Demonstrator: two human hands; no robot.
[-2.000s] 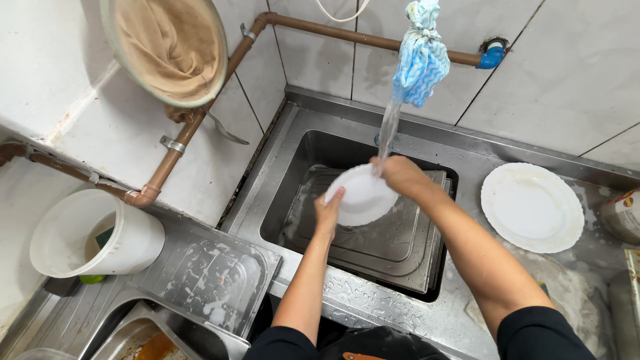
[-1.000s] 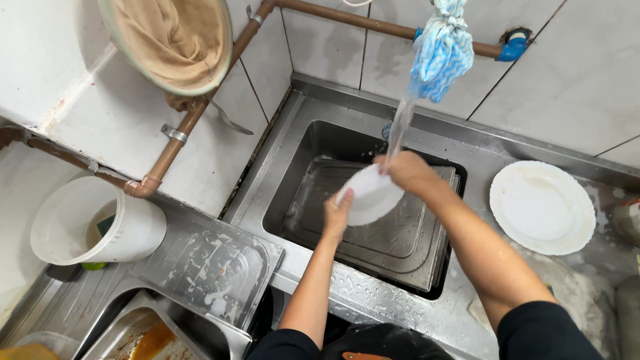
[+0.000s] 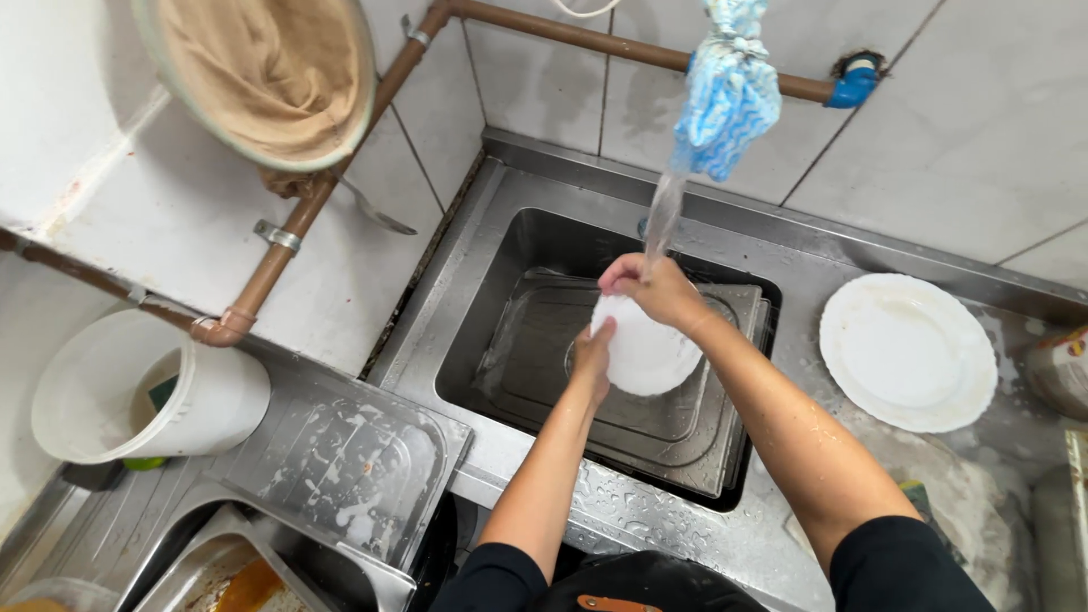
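Observation:
My left hand (image 3: 594, 357) grips the lower left rim of a small white plate (image 3: 650, 350), thumb on its face. At the plate's upper edge is my right hand (image 3: 653, 287), its fingers curled at the rim under running water (image 3: 665, 212). The water falls from a spout wrapped in a blue and white cloth (image 3: 728, 106). Both hands are above a steel sink basin (image 3: 463, 365), where metal trays (image 3: 544, 340) lie.
A scalloped white plate (image 3: 908, 353) lies on the counter at right. At left stand a white bucket (image 3: 221, 408) with a sponge inside and a soapy steel drainboard (image 3: 365, 467). A cloth-filled bowl (image 3: 272, 76) and brown pipe (image 3: 280, 255) are on the left wall.
The small plate is still between my hands under the water. My right hand has shifted slightly along its upper rim, its fingers now curled at the upper left edge.

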